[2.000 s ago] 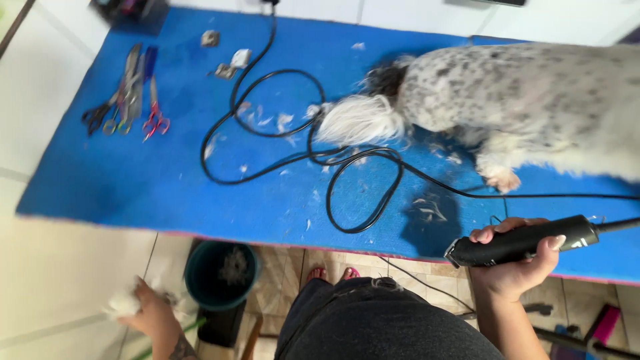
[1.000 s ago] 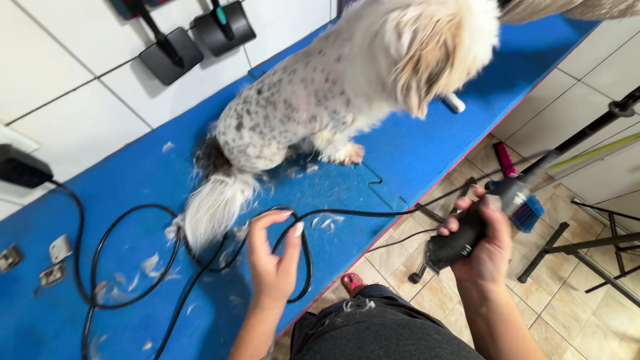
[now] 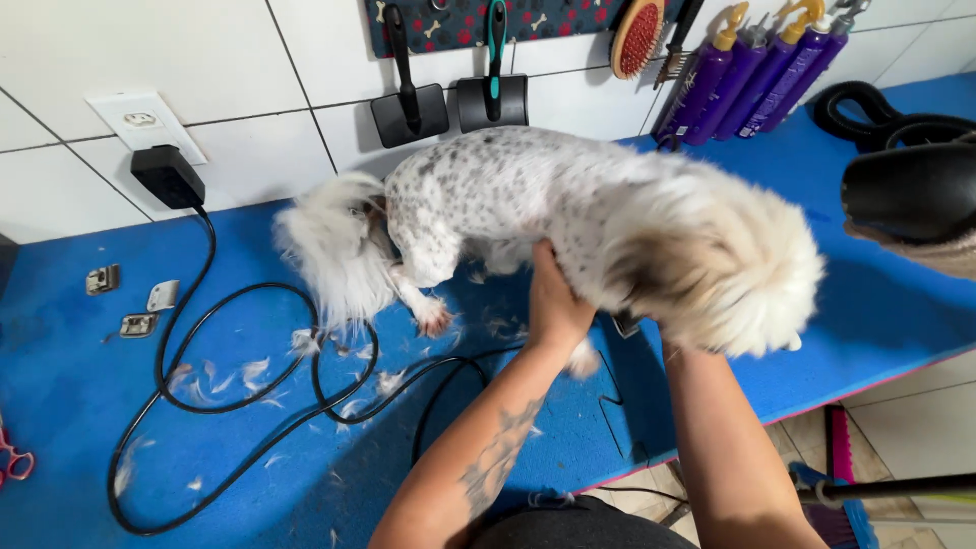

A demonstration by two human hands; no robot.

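Note:
A white dog with grey spots and a brown-and-white head [image 3: 503, 175] stands on the blue grooming table [image 3: 61, 457]. My left hand [image 3: 557, 301] is against its chest and underside, behind the front leg, with the fingers partly hidden under the body. My right hand [image 3: 665, 332] is mostly hidden beneath the dog's head. Next to it, the metal blade end of the black clipper [image 3: 627, 323] shows below the neck; the hidden fingers leave its hold unclear. The black clipper cord [image 3: 282, 435] lies in loops on the table among tufts of hair.
Clipper blades [image 3: 139, 325] and pink-handled scissors [image 3: 15, 457] lie at left. Two slicker brushes [image 3: 412, 114] and a wooden pin brush [image 3: 639, 38] hang on the tiled wall. Purple bottles [image 3: 701, 91], a black hose [image 3: 862, 114] and a black dryer-like object [image 3: 907, 191] are at right. A power adapter [image 3: 168, 177] is plugged in.
My left hand has moved from above the cord to the dog's chest. My right hand and the clipper have moved from beside the table to under the dog's head. The dog's hindquarters have risen.

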